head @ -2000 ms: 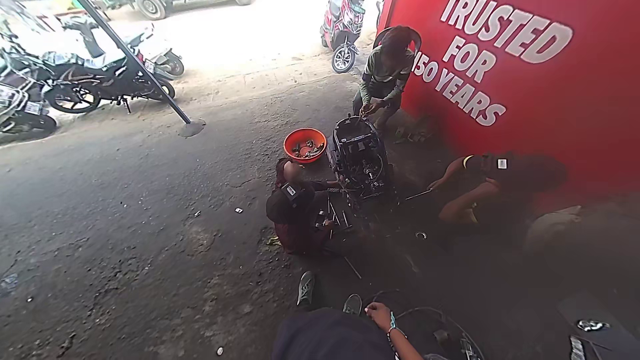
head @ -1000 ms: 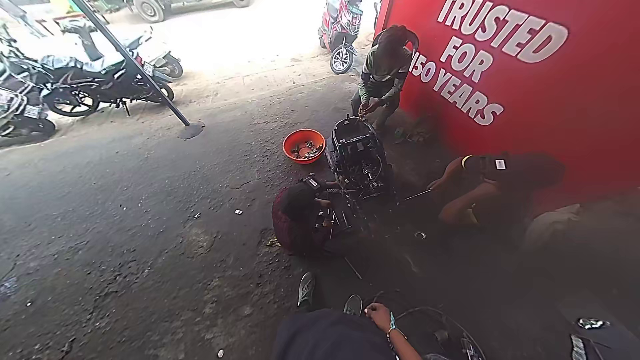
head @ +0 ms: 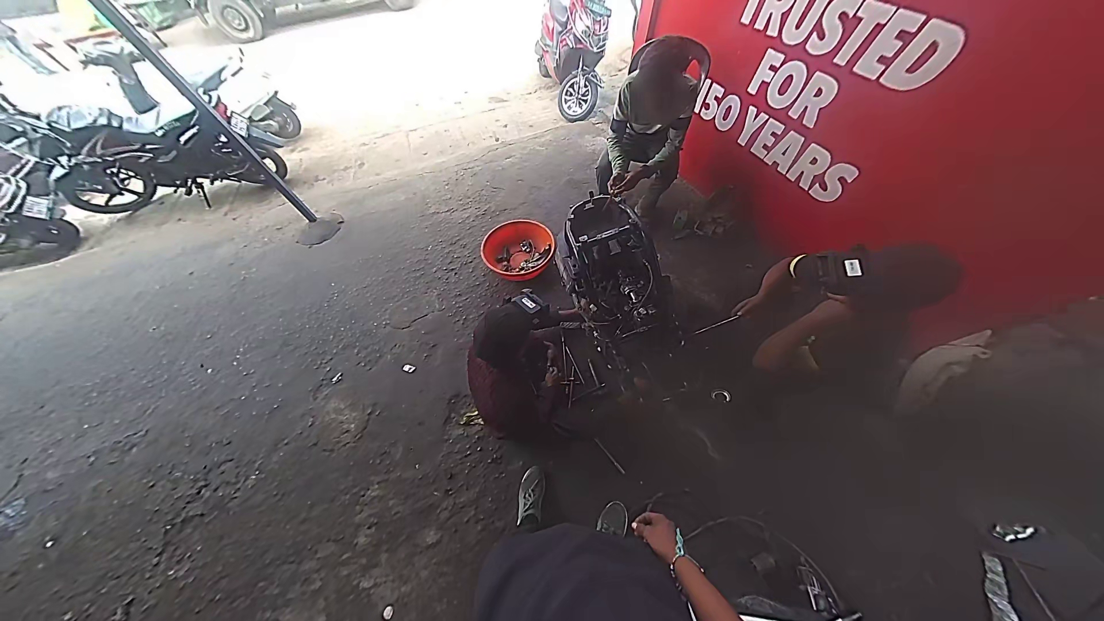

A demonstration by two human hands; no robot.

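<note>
My right hand [head: 657, 533] is at the lower middle, beside my right shoe [head: 612, 518], with a light blue band and a bracelet on the wrist. Its fingers are bent; whether they hold anything is unclear. My left hand is out of view. Ahead stands a partly stripped black machine [head: 611, 259] with exposed metal parts. One person [head: 660, 112] bends over its far end, hands together. Another person [head: 509, 379] crouches at its left, near several thin rods or tools [head: 572, 366]. A third person [head: 837, 319] at the right holds a long thin tool [head: 714, 325] towards it.
An orange basin [head: 518, 274] of small parts sits left of the machine. A red wall [head: 949, 172] rises at the right. A slanting metal pole [head: 207, 112] and parked motorcycles [head: 164, 159] are at the upper left. Cables [head: 759, 522] lie right of my hand.
The crouching person's head and upper body have shifted slightly back from the machine since one second ago. My right hand has stayed beside the shoe.
</note>
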